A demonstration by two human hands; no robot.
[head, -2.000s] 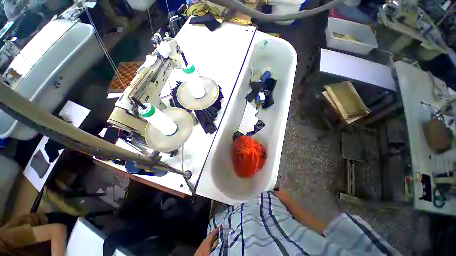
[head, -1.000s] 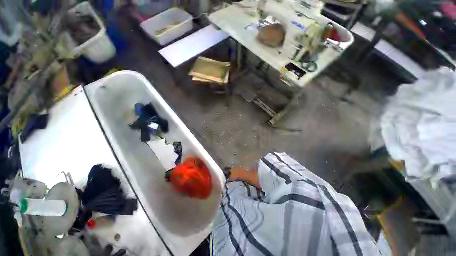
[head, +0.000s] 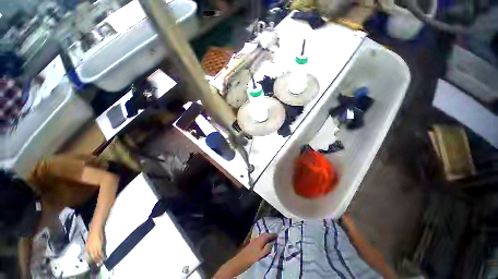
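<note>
My left hand [head: 258,250] is small and blurred against the front of my striped shirt at the bottom. Nothing shows in it, but its finger shape is unclear. My right forearm runs down the right side of the shirt, and my right hand [head: 347,222] is mostly hidden beside the tub's near end. The long white tub [head: 377,136] is just in front of me. In it lie an orange-red bundle [head: 315,174], a white piece [head: 326,135] and dark scraps [head: 354,109].
Left of the tub, a white table [head: 267,152] carries two white thread cones with green tops [head: 260,111] and a sewing machine. At lower left a person's arm [head: 102,201] works at another table with a dark strip [head: 130,242]. A wooden-coloured stack [head: 454,152] stands at right.
The view swung right, then back left. The tub is again in front of me, and the other person's table shows more fully. The tub's contents look unchanged.
</note>
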